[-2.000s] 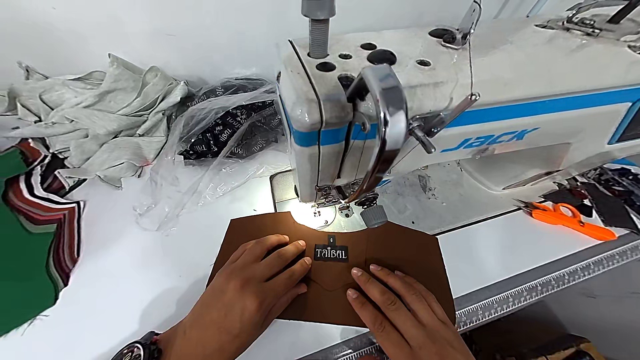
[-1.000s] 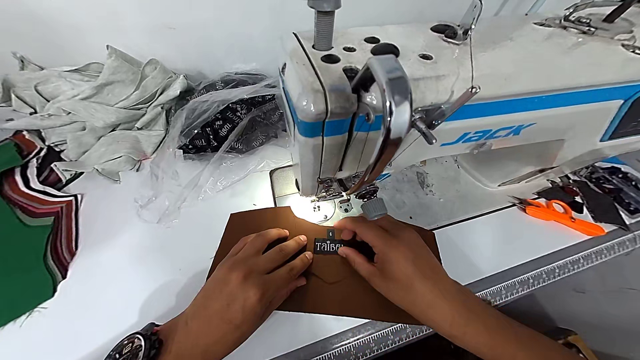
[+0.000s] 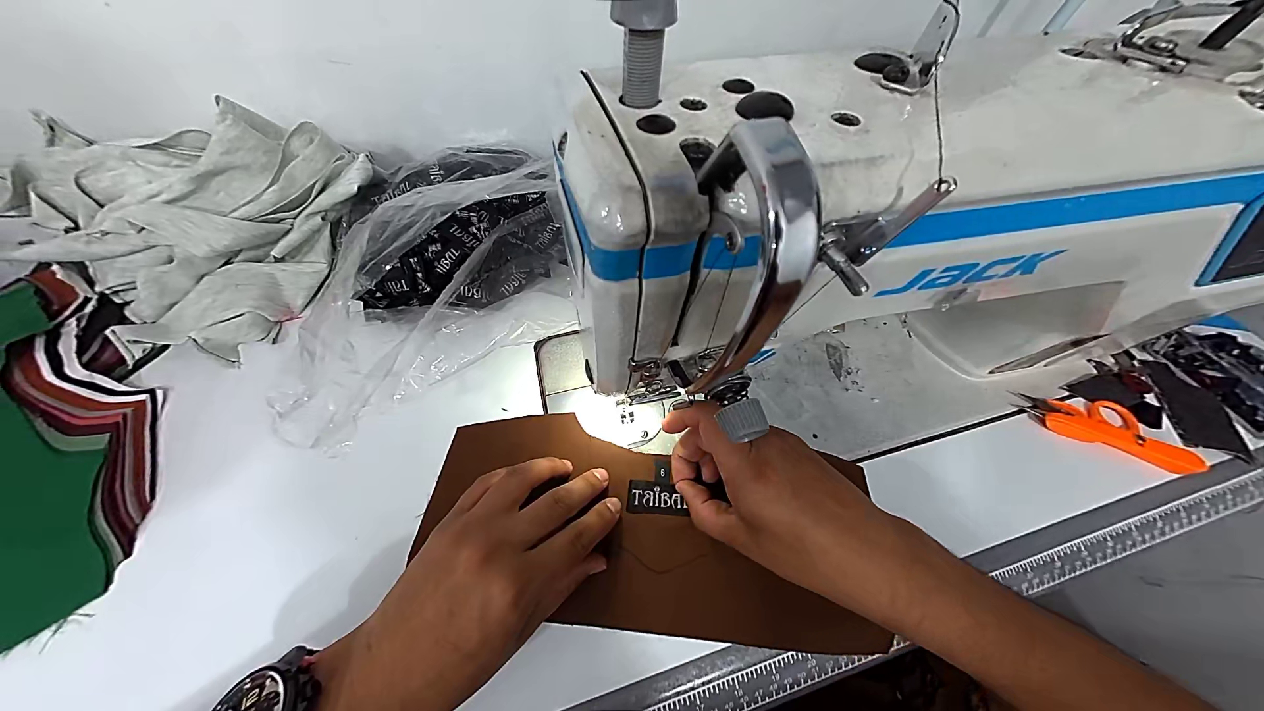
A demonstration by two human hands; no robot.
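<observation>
A brown fabric panel (image 3: 652, 583) lies on the white table just in front of the needle area of a Jack sewing machine (image 3: 987, 227). A black woven label (image 3: 654, 498) with light lettering rests on the panel, and a small size tab (image 3: 663, 471) shows at its upper edge. Flat on the panel, left of the label, my left hand (image 3: 504, 553) has its fingers apart. My right hand (image 3: 736, 479) is over the label's right end, thumb low and forefinger raised beside the lit presser foot (image 3: 652, 395). Whether its curled fingers pinch anything is hidden.
Orange thread snips (image 3: 1126, 433) lie at the right beside dark fabric scraps (image 3: 1195, 395). Behind the panel at left are a clear plastic bag of black labels (image 3: 454, 237) and crumpled grey cloth (image 3: 207, 227). Stacked coloured fabric (image 3: 59, 494) is far left. A measuring scale (image 3: 1126, 543) runs along the table's front edge.
My right hand moved from the panel's right side to the label, then its forefinger rose toward the presser foot. My left hand has stayed on the panel.
</observation>
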